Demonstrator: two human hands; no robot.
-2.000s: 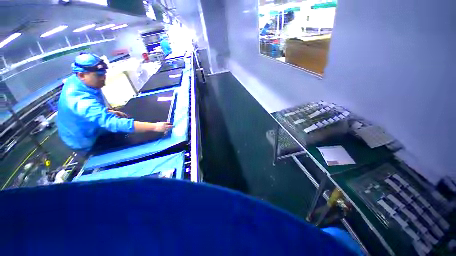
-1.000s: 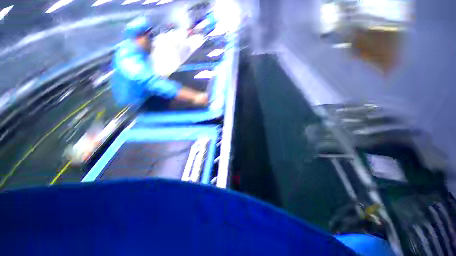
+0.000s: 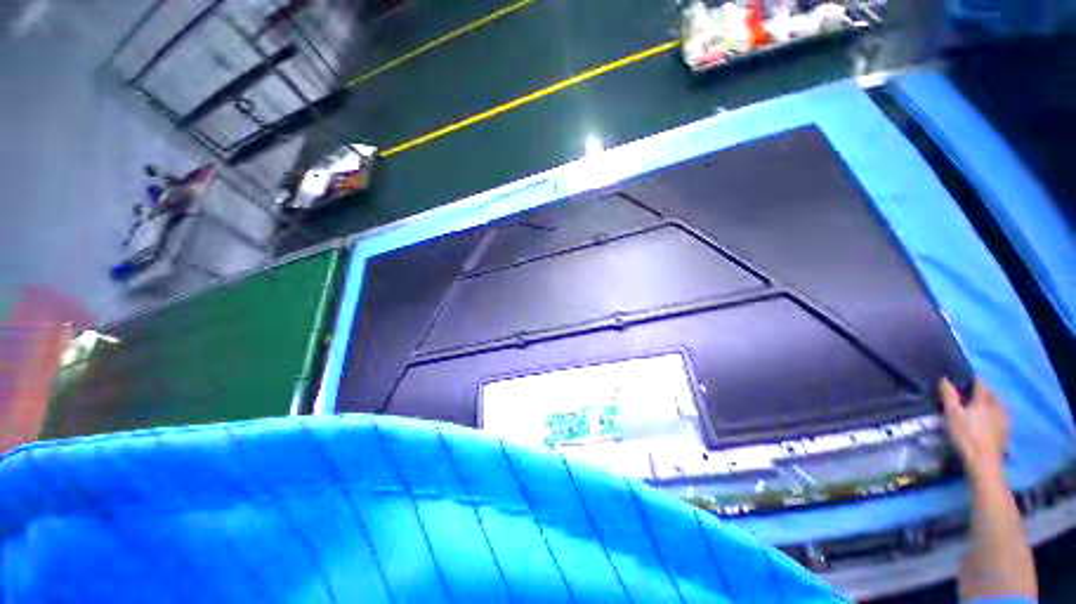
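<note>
A large black LCD panel module [image 3: 590, 277] lies face down on a bright blue pad [image 3: 944, 271]. Its back plate has raised angled ribs. A silver-white bracket area [image 3: 519, 401] with a green mounted circuit board [image 3: 584, 426] sits at the middle of the near edge. A narrow strip with green parts [image 3: 814, 493] runs along the near edge. My right hand [image 3: 977, 425] is bare and touches the panel's near right corner, fingertips at the edge. My left hand is not in view. A blue cap brim or cloth covers the bottom left of the view.
A green surface [image 3: 195, 354] adjoins the pad on the left. Roller conveyor parts [image 3: 873, 549] show under the near edge. Another blue pad [image 3: 991, 153] lies at the right. Bins of mixed items [image 3: 767, 30] stand on the green floor beyond, with a wire rack [image 3: 224, 77] at upper left.
The view has swung from the wall-side bench and the other worker to the panel on the line. My right hand has come into view at the panel's corner.
</note>
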